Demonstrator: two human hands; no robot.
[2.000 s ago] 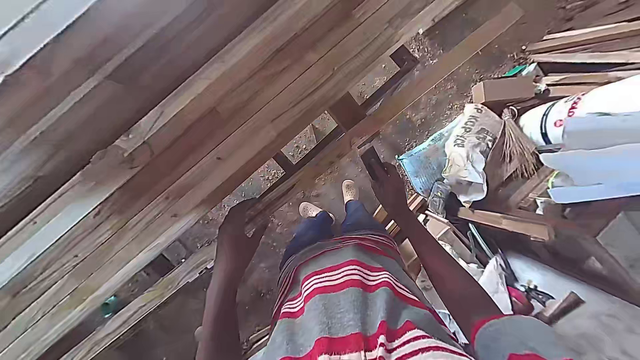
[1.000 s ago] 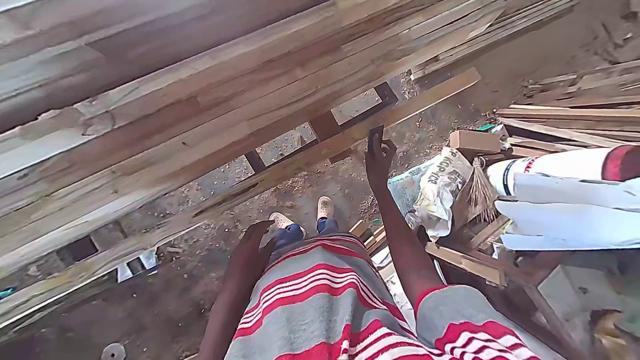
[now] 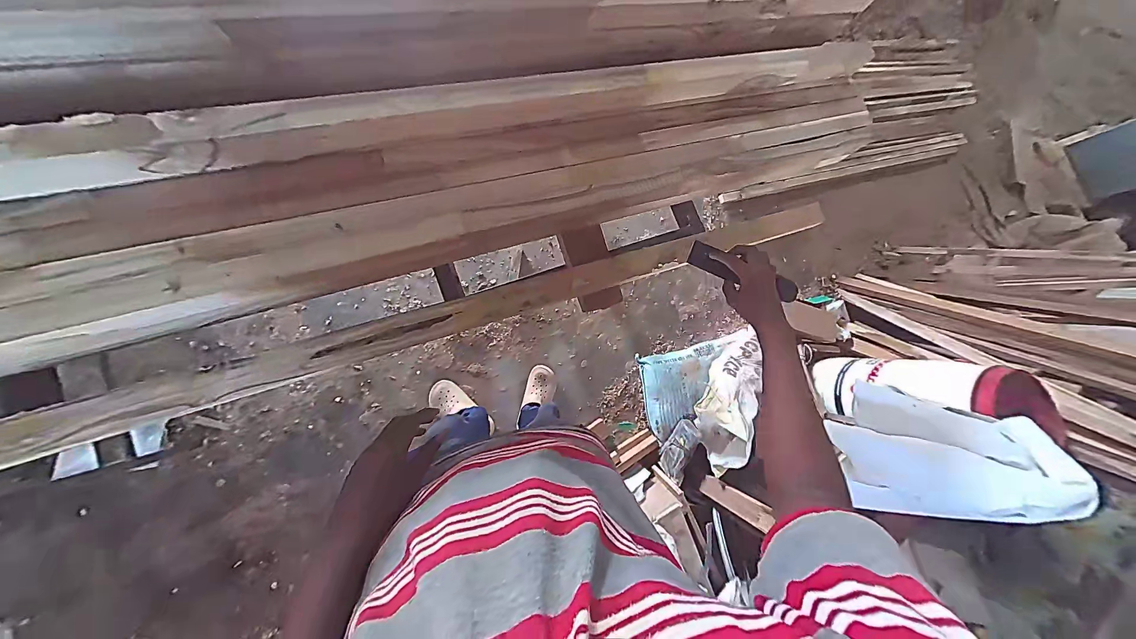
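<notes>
My right hand (image 3: 754,282) is closed around a dark, block-like tool (image 3: 714,262), whose exact kind I cannot tell. It is held over the right part of a narrow wooden board (image 3: 532,280) that runs along the near side of the woodwork. My left hand (image 3: 413,435) hangs low beside my left thigh, near my shoe, with nothing visible in it; its fingers are partly in shadow. Beyond both hands lie long wooden planks (image 3: 355,222) side by side, with short dark crosspieces (image 3: 583,246) showing between them and the narrow board.
To the right lie a white and blue sack (image 3: 732,390), a white roll with a red end (image 3: 932,386), white sheeting (image 3: 958,466) and timber offcuts (image 3: 1003,337). Thin wood strips (image 3: 914,98) are stacked at the upper right. Dirt ground with chips surrounds my feet.
My left hand has come away from the near board and dropped to my side. My right hand, with the dark tool, has moved right and outward along the board. The view has turned.
</notes>
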